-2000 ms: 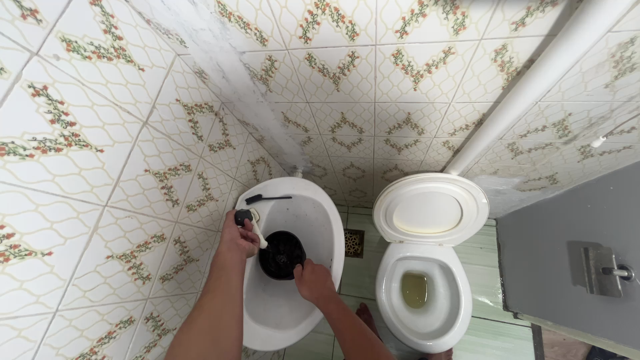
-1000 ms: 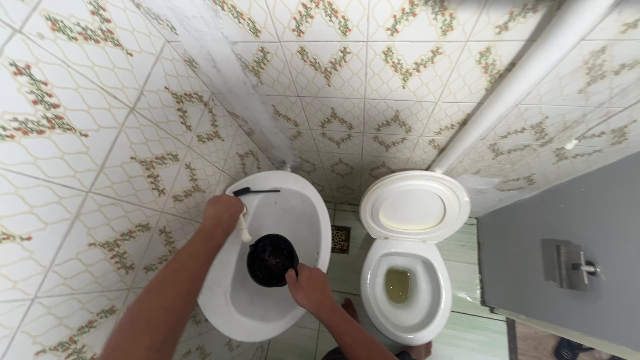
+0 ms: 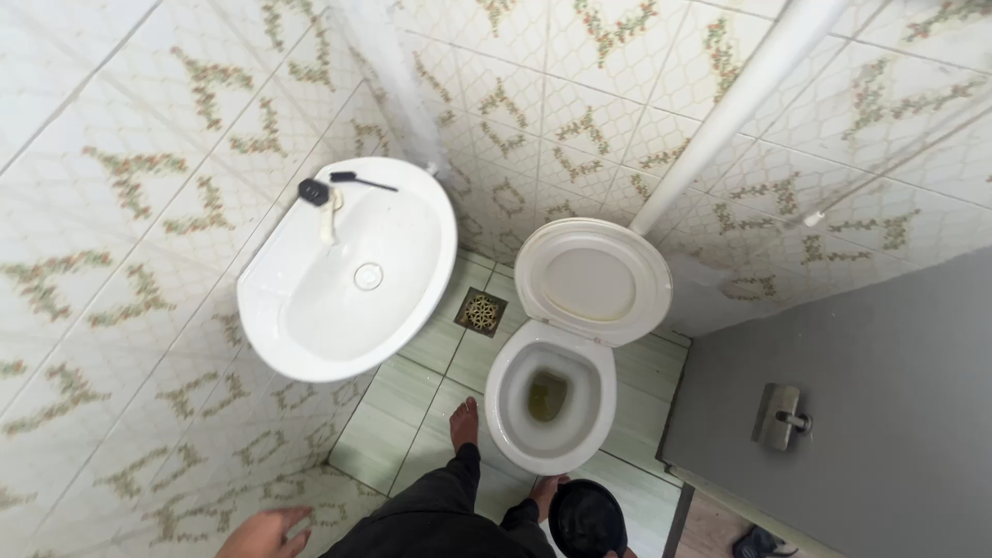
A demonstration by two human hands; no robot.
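At the bottom edge, my right hand (image 3: 612, 553) grips the rim of a round black container (image 3: 587, 518), with only fingertips showing. The container is close to the front of the white toilet bowl (image 3: 501, 418), which holds yellowish water. My left hand (image 3: 267, 533) is at the lower left, fingers apart and holding nothing. Up and to the left is a white washbasin (image 3: 341, 325). Its white faucet (image 3: 329, 225) has a dark knob (image 3: 314, 191), and a black brush (image 3: 360, 181) lies beside it on the basin ledge.
The toilet lid (image 3: 593, 283) stands raised. A metal floor drain (image 3: 481, 311) lies between basin and toilet. At the right, a gray partition (image 3: 868, 349) carries a metal paper holder (image 3: 783, 417). A white pipe (image 3: 736, 116) runs down the tiled wall. My bare feet are on the tiles.
The black container has moved from inside the washbasin to beside the toilet's front. My left hand has let go of the faucet and moved down to the lower left. The view has shifted.
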